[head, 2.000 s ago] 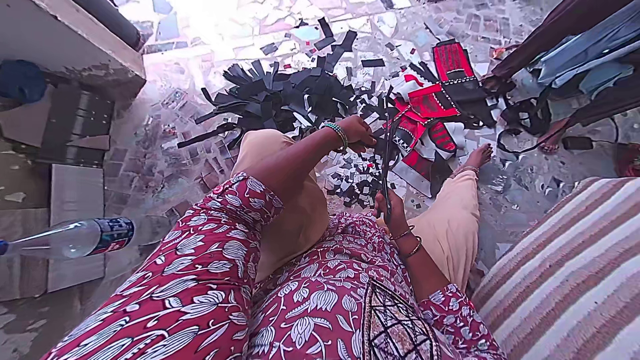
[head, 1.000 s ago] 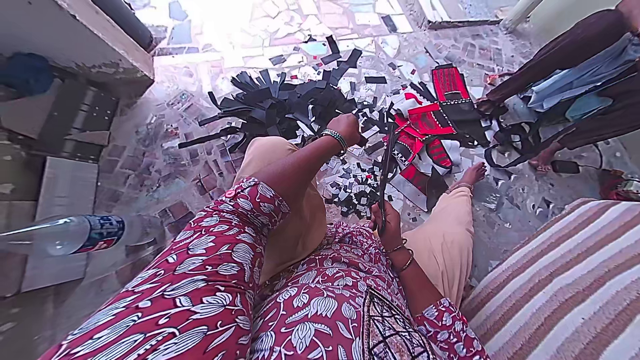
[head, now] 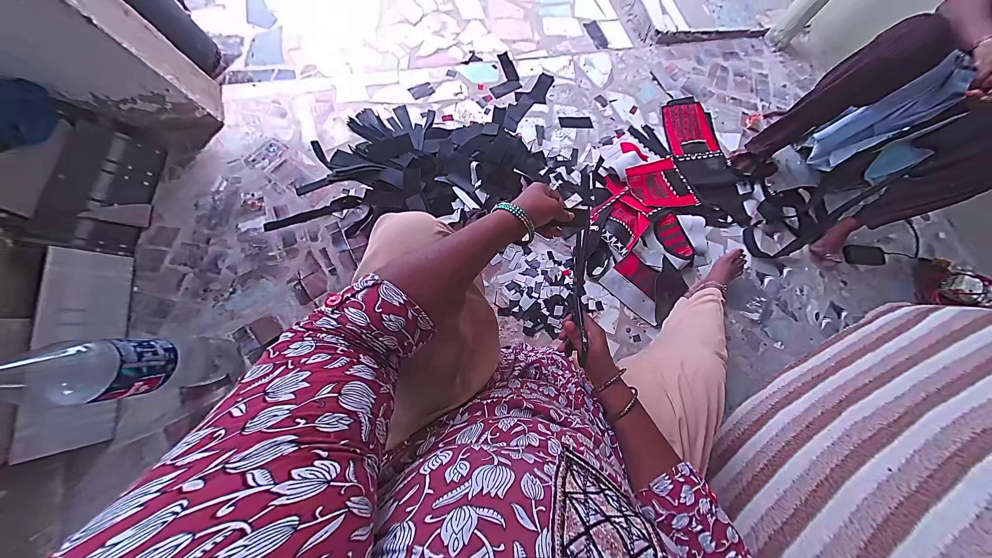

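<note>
My left hand (head: 545, 209), with a green beaded bangle at its wrist, pinches a small dark piece beside a long, narrow dark thing (head: 580, 267). My right hand (head: 589, 345) is closed around the lower end of that long thing; whether it is a strip or a blade, I cannot tell. Left of and beyond my left hand lies a heap of black fabric-like strips (head: 418, 159). Small cut black and white pieces (head: 535, 287) are scattered between my hands and my bent knee. Red and black pieces with white trim (head: 659, 182) lie to the right.
Another person's bare foot (head: 833, 239) and dark-trousered legs are at the right, by black straps (head: 783, 225). A plastic bottle (head: 139, 368) appears at the left, near grey slabs (head: 74, 333). A striped, padded surface (head: 876, 411) fills the lower right. Scraps cover the mosaic floor (head: 318, 93).
My left hand has moved slightly right, from the edge of the black heap to the long dark thing. My right hand keeps hold of its lower end.
</note>
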